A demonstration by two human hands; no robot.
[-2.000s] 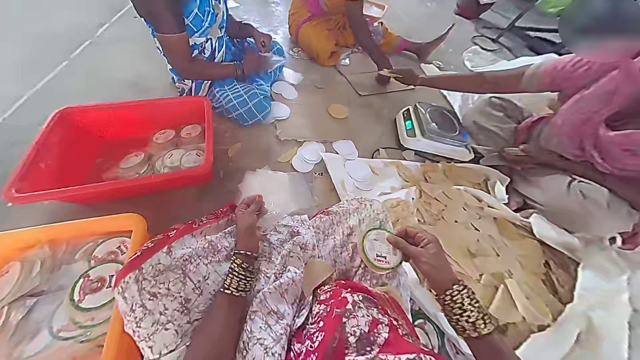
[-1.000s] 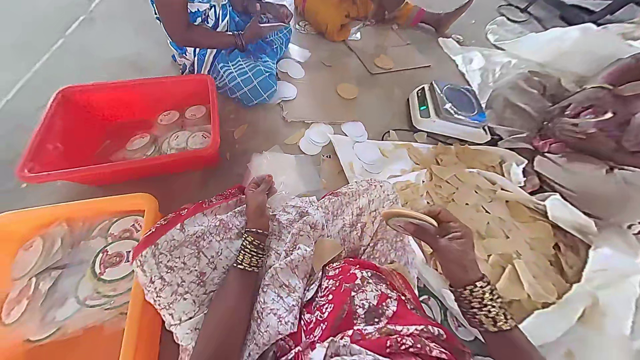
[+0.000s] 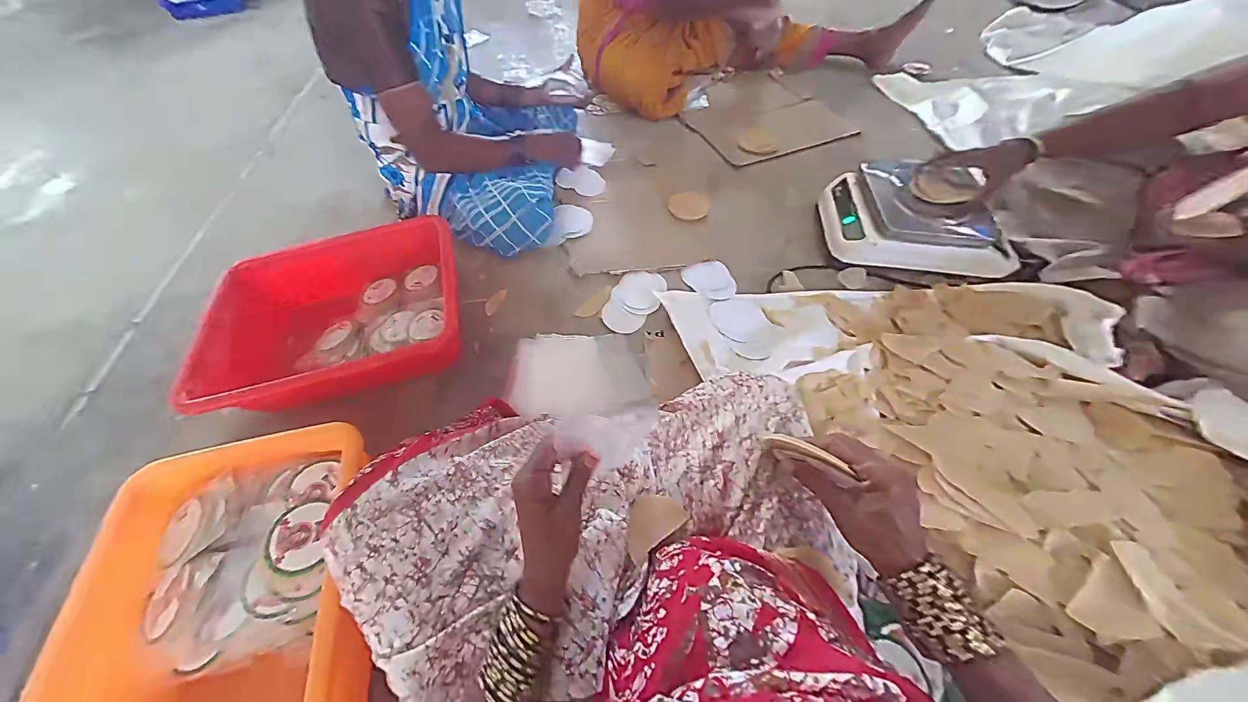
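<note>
A thin clear plastic bag [image 3: 609, 436] is pinched between the thumb and forefinger of my left hand [image 3: 554, 507], above the patterned cloth on my lap. Just beyond it lies a pale stack of plastic sheets [image 3: 582, 375] on the floor. My right hand [image 3: 871, 497] grips a small stack of thin round tan discs [image 3: 814, 456], seen edge-on. One loose tan piece [image 3: 654, 525] rests on my lap between the hands. To the right, many flat tan pieces [image 3: 1053, 468] are heaped on white sheeting.
An orange crate [image 3: 331, 624] and a red tub [image 3: 444, 244] at left hold packed discs. White paper discs [image 3: 639, 292] lie ahead. A co-worker's hand [image 3: 985, 166] holds discs over a digital scale [image 3: 916, 244]. Other people sit beyond, near cardboard [image 3: 780, 117].
My left hand now holds a clear bag up from the stack. The labelled round packet in my right hand two seconds ago is replaced by tan discs. A co-worker's hand has come over the scale.
</note>
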